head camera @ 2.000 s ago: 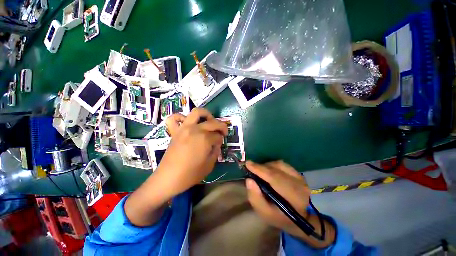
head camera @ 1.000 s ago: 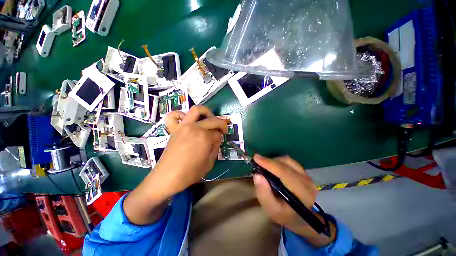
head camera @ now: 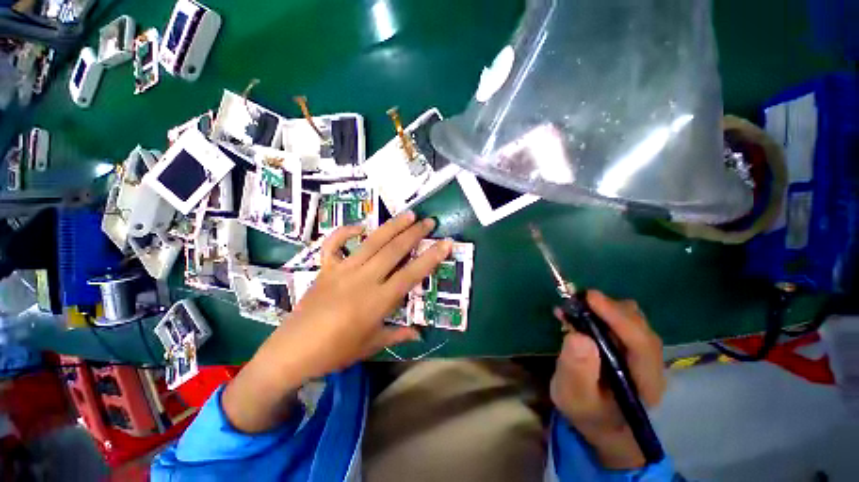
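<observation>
My left hand lies with its fingers spread over the left part of an opened white housing with a green circuit board. The palm hides what lies under it. A thin pale strand curves out below the thumb; its other end is hidden. My right hand is closed around the black handle of a soldering iron. The iron's metal tip points up and left, over the mat, to the right of the housing and apart from it.
Many white housings with boards and screens pile up behind and left of my left hand. A clear fume hood hangs at upper right, partly over a white-framed display and a tan-rimmed bowl. A blue soldering station and a solder spool flank the bench.
My right hand has drawn the iron's tip away from the board to the right. My left hand's curled fingers have straightened and spread over the housing. The view has shifted slightly.
</observation>
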